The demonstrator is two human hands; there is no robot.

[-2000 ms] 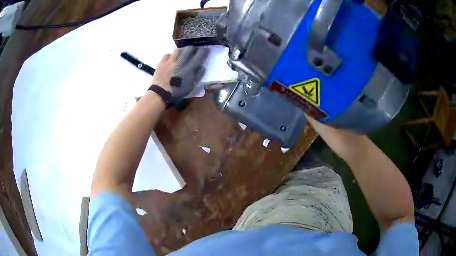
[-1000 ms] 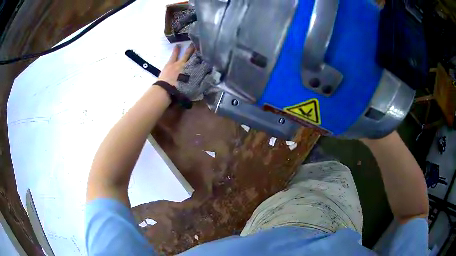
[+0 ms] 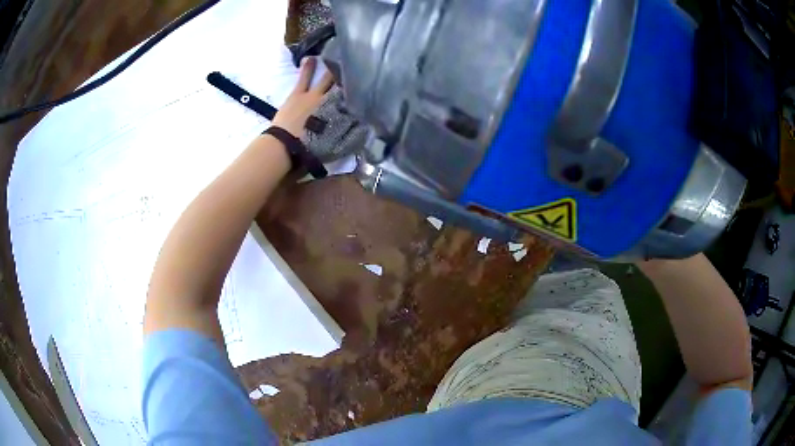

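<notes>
The blue and grey cutting machine fills the upper right, a yellow warning triangle on its side. My left hand, partly in a grey mesh glove with a dark wrist strap, lies on the white layered stack beside the machine. Its thumb and a finger are bare, spread and flat; the rest is partly behind the motor. A black strap end with a stud sticks out near the wrist. My right hand is hidden behind the machine; only the forearm shows. The blade is hidden.
The weight box is at the top edge, partly covered. White offcuts lie on the brown table. A black cable crosses the upper left. A narrow grey strip is at lower left. The table edge is by my legs.
The machine has shifted up the stack and appears larger, now covering most of its base plate and more of the weight box. My left hand has moved slightly closer against the machine.
</notes>
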